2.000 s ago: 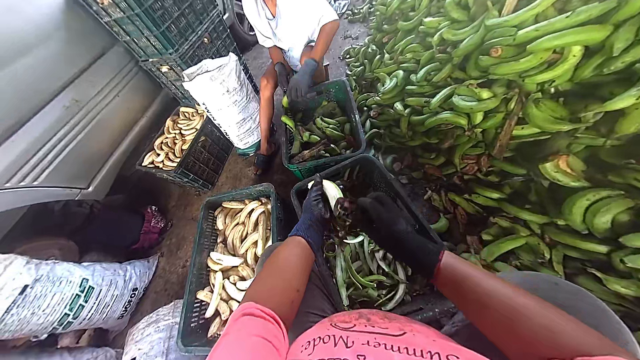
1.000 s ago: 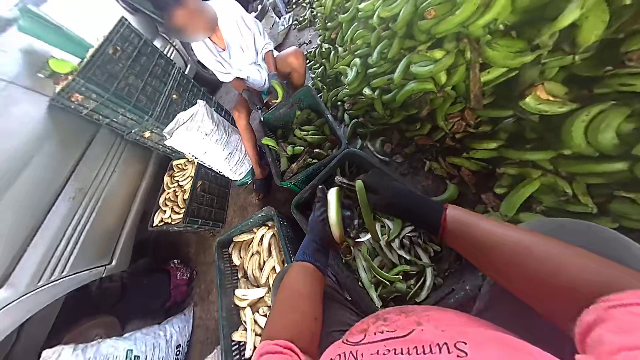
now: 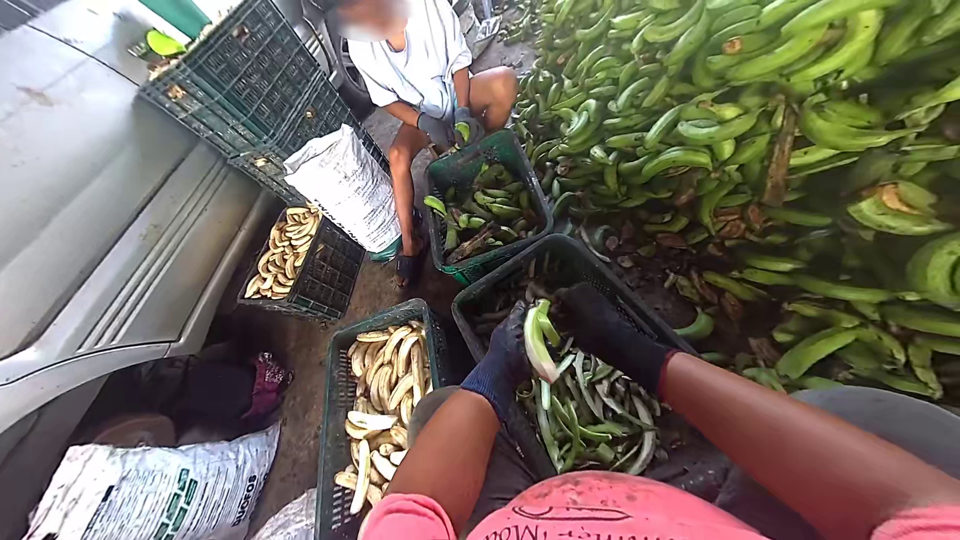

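My left hand, in a dark knit glove, grips a partly peeled green plantain above a dark plastic crate. My right hand, gloved too, is closed at the plantain's far side against a strip of green peel; whether it holds a tool is hidden. Below both hands, green plantain peels lie in the crate. Left of my left forearm, a green crate holds peeled plantains.
A large heap of green plantains spreads along the right. Ahead, a co-worker with gloved hands sits at another green crate. A crate of peeled plantains, a white sack, stacked crates and a vehicle stand left.
A strip of peel now stands away from the plantain in my left hand, and my right hand has come close against it. The co-worker's hands have come together over the crate.
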